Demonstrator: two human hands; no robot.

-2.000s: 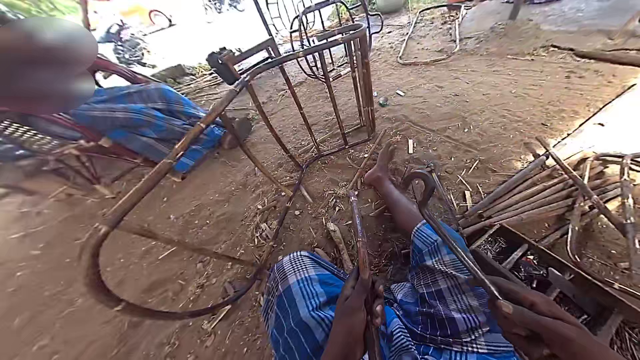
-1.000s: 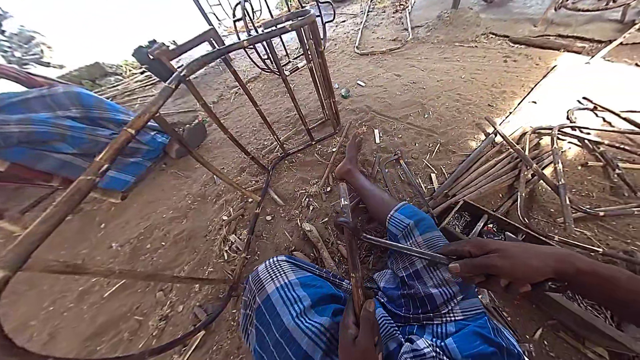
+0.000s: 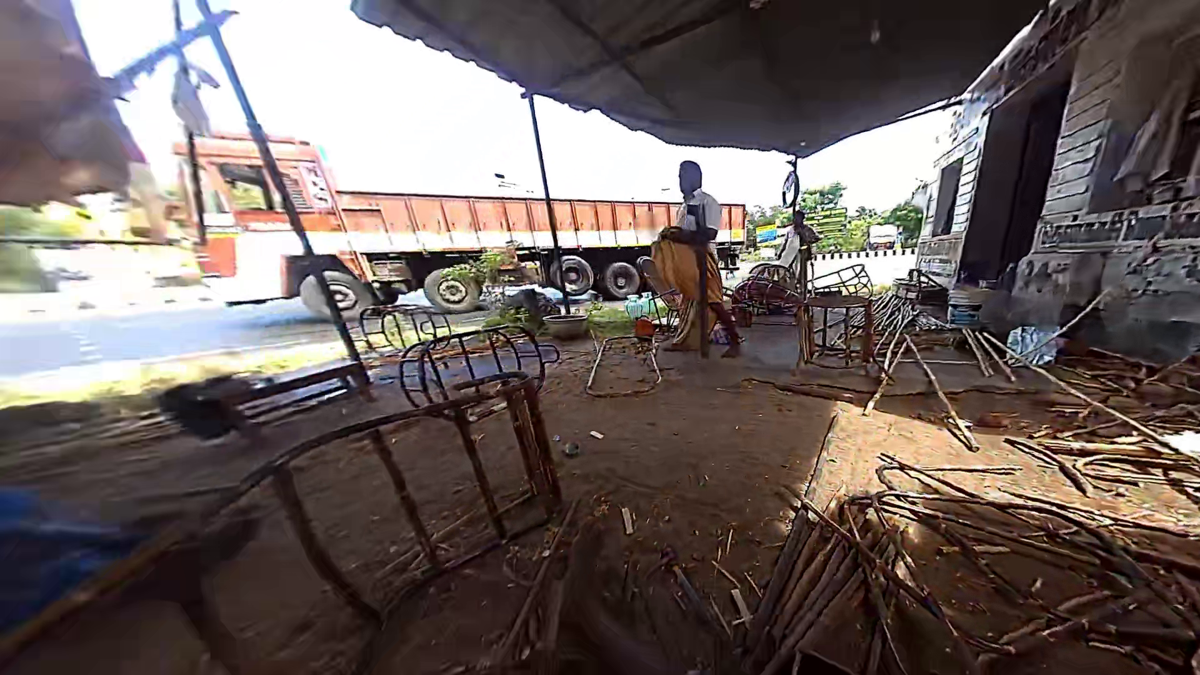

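Neither my left hand nor my right hand shows in the head view. A cane frame with curved rails and several upright bars stands on the dirt floor at left and centre. Farther back are dark bent cane frames and a pale cane loop lying flat. At lower right a bundle of cane sticks rests on the ground beside many loose bent canes. The bottom of the view is dark and blurred.
A person stands under the awning, with another person farther off. Behind a thin post, a red truck is on the road. A stool-like frame stands near the building. Blue cloth shows at left.
The view has swung up sharply, taking both hands out of sight. A second ago my right hand held a metal tool against a cane piece in my left hand.
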